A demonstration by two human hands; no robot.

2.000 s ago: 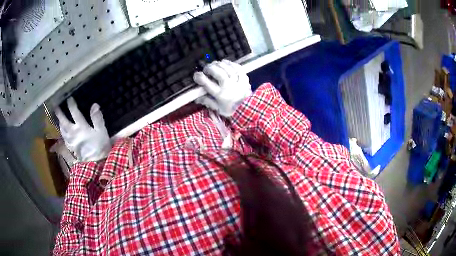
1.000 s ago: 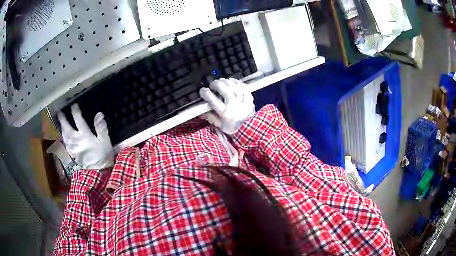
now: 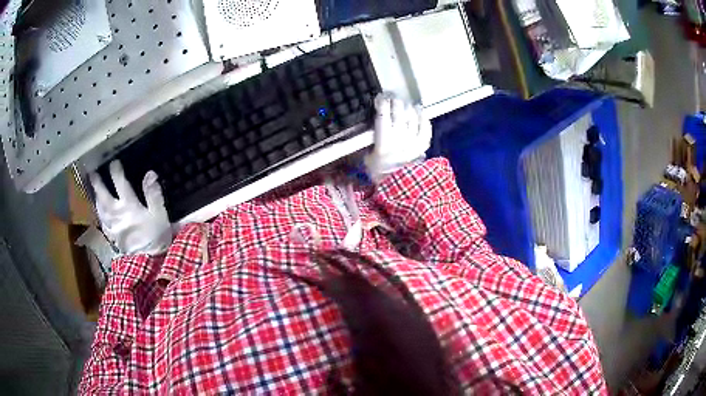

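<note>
A black keyboard lies tilted on a white tray in front of me. My left hand, in a white glove, rests at the keyboard's left end with its fingers apart and holds nothing. My right hand, also in a white glove, is at the keyboard's right end, over the tray edge. Its fingers are near each other and point away from me. No thing shows in it, but its palm side is hidden.
A perforated worktable with a grille panel is at upper left. Another white grille panel and a dark blue pad lie beyond the keyboard. A white panel is right of it. A blue bin holds upright white panels.
My right hand has moved right, off the keyboard's right-hand keys to its end. My left hand has stayed at the left end. The view has shifted slightly.
</note>
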